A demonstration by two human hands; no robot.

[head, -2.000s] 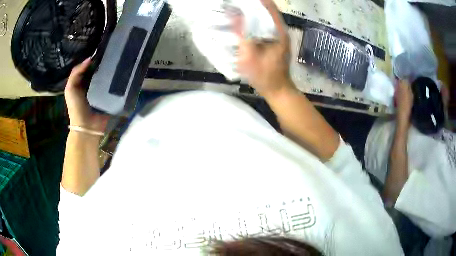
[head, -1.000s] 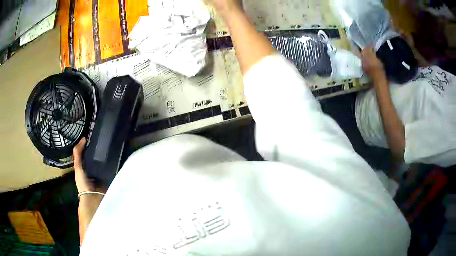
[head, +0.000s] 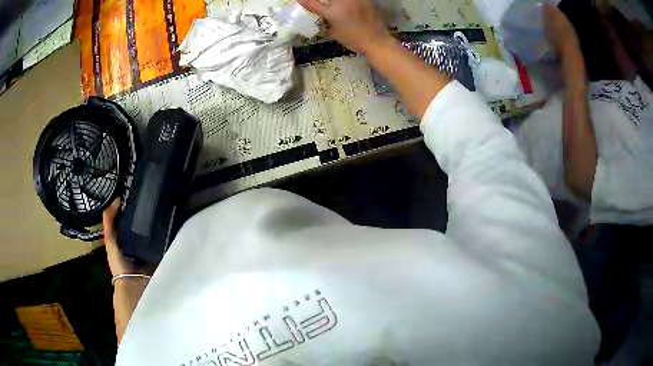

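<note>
A black fan unit stands at the left, its round slotted grille (head: 79, 168) beside its long black boxy base (head: 159, 186). My left hand (head: 112, 239) holds it from below, fingers between grille and base, partly hidden behind the base. A crumpled white cloth (head: 243, 64) lies on the bench in front of me. My right hand (head: 347, 20) is at the top edge, its fingers on a small whitish object, likely a bottle (head: 299, 20), tilted over the cloth's right side. The fingertips are partly blurred.
Orange printed sheet (head: 147, 43) and pale carton sheets (head: 265, 136) cover the bench. A ribbed dark bagged part (head: 444, 57) lies right, partly behind my forearm. Another worker's arm (head: 578, 136) is at the right. Brown cardboard (head: 21, 236) lies left.
The fan was tilted up with its pale underside showing, then was lowered to the left. My right hand let go of the cloth, reached beyond the top edge and came back with the whitish object.
</note>
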